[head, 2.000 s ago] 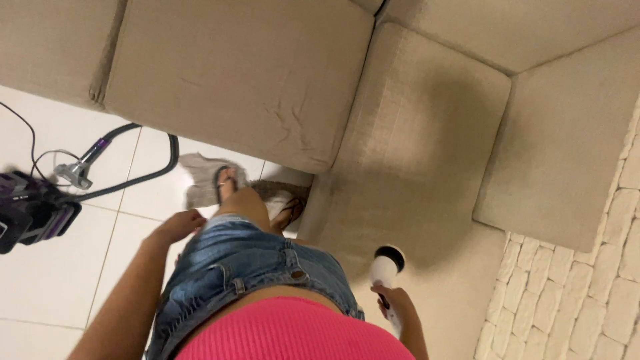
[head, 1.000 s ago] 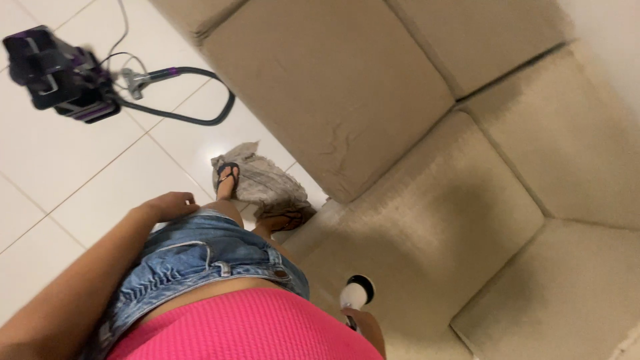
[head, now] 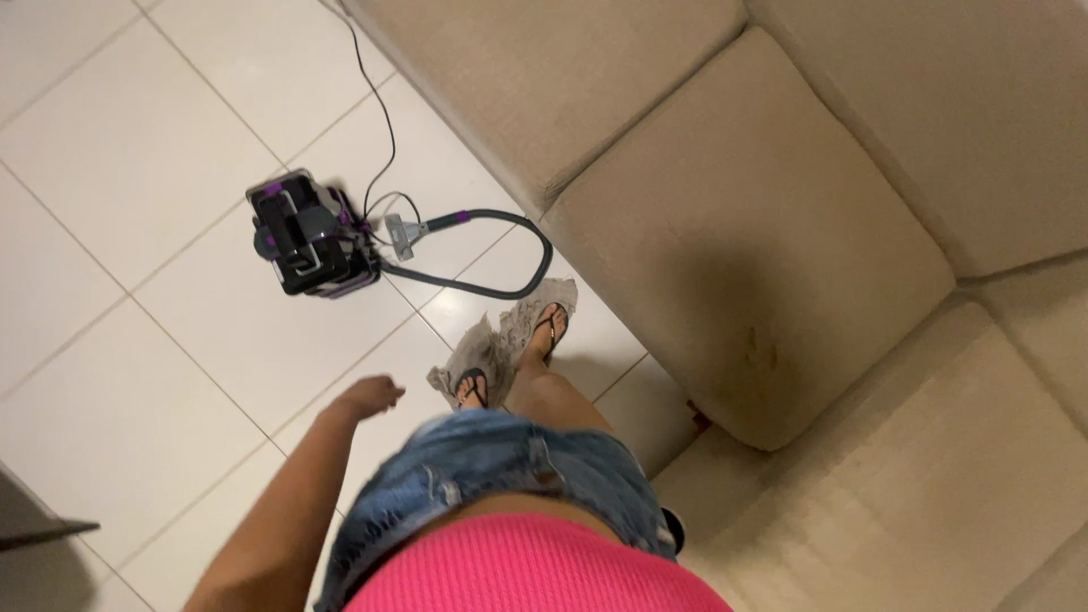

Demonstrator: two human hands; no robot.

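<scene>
My left hand [head: 372,397] hangs over the white tiled floor, left of my denim shorts, with nothing seen in it; its fingers are blurred and partly curled. My right hand is hidden behind my body. Just past the right side of the shorts shows the dark round end of a tool [head: 673,531], the rest of it covered. Under my flip-flops lies a crumpled grey cloth [head: 483,347]. Beyond my left hand stands a black and purple portable cleaner [head: 308,234], its hose [head: 537,276] looped toward the cloth and its grey nozzle [head: 404,236] beside the machine.
A beige fabric sectional sofa [head: 595,93] runs along the right side, its seat edge close to my legs. A thin black cord [head: 389,127] trails from the cleaner to the top of the view. A dark object [head: 47,535] juts in at the lower left.
The white-handled tool and my right hand, seen over the sofa earlier, are now mostly hidden behind my body. My feet have moved on the cloth. The view has shifted toward the floor and cleaner.
</scene>
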